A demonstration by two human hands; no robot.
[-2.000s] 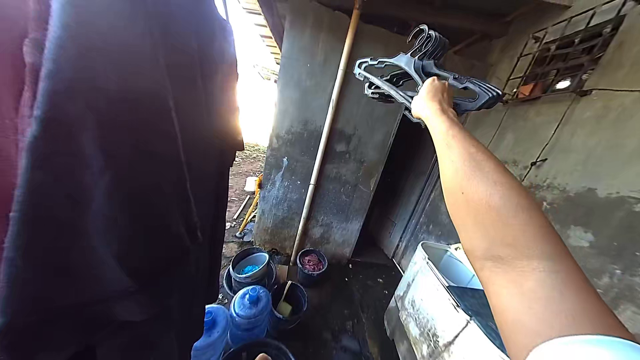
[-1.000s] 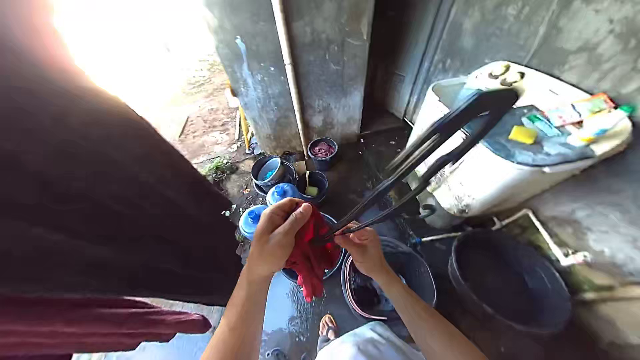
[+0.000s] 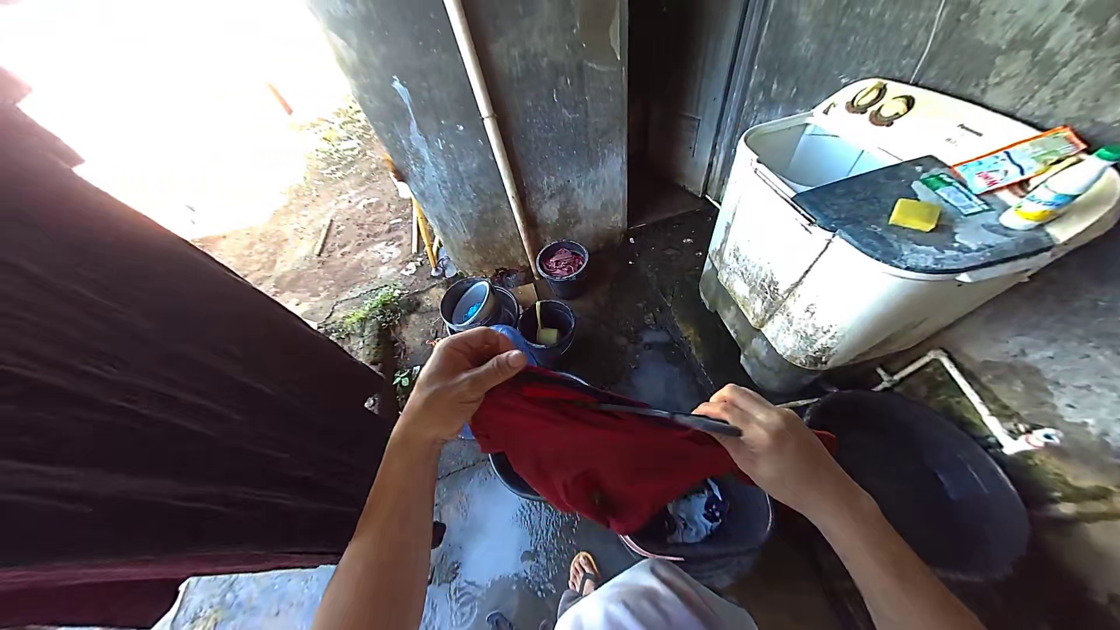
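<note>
A red cloth garment point(image 3: 595, 446) is stretched between my hands, over the dark tubs. My left hand point(image 3: 464, 381) pinches its upper left edge. My right hand point(image 3: 761, 437) grips a dark plastic hanger point(image 3: 691, 422), along with part of the red cloth. The hanger's bar runs left from my right hand and goes out of sight in the garment. Below the cloth, a dark tub point(image 3: 744, 547) holds wet fabric point(image 3: 697, 514).
Dark hanging cloth point(image 3: 166, 367) fills the left side. A white washing machine point(image 3: 779, 289) stands at the right, with a yellow sponge point(image 3: 914, 214) and a bottle point(image 3: 1059, 192) on top. A large black basin point(image 3: 927, 481) lies below it. Buckets point(image 3: 564, 284) stand by the wall, near a leaning pole point(image 3: 494, 140).
Two seconds ago one hand reached up to a bunch of hangers. A second ago the red cloth hung bunched by a hanger between both hands; now it is spread wide, and my hands are farther apart.
</note>
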